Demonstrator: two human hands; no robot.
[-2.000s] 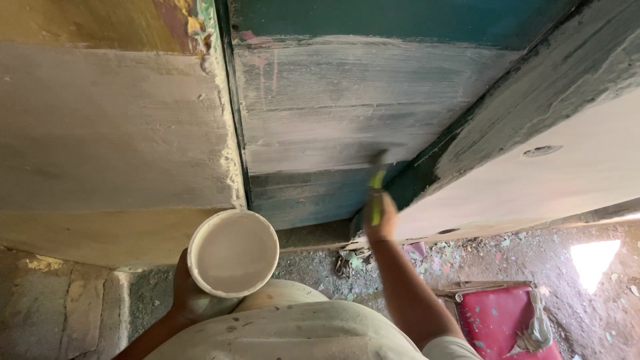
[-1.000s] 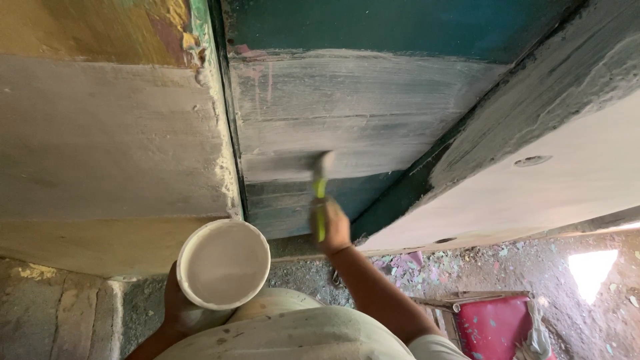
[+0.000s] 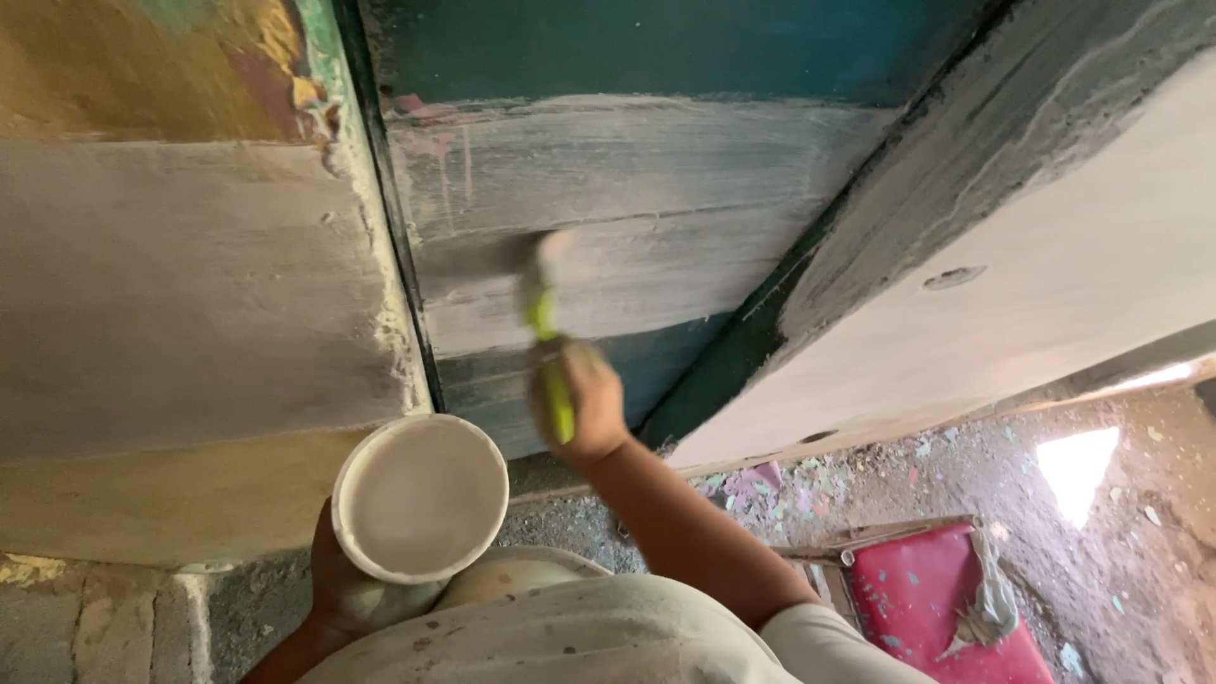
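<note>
My right hand is closed around the yellow-green handle of a paintbrush. The blurred bristle end lies at the panel, which is dark green with a wide band of whitish, streaky paint across it. A strip of dark blue-green shows below that band. My left hand holds a round white tub at its left side, low in front of my body. Pale, whitish paint fills the inside of the tub. My left fingers are mostly hidden under and behind the tub.
A beige and ochre wall with a rough edge stands left of the panel. On the right a grey-edged, pale slanting surface runs down. Paint flakes litter the floor, where a red seat-like object carries a crumpled grey cloth.
My right hand has moved left across the panel with the paintbrush, and the bristle end is now higher on the whitish band. The left hand still holds the tub.
</note>
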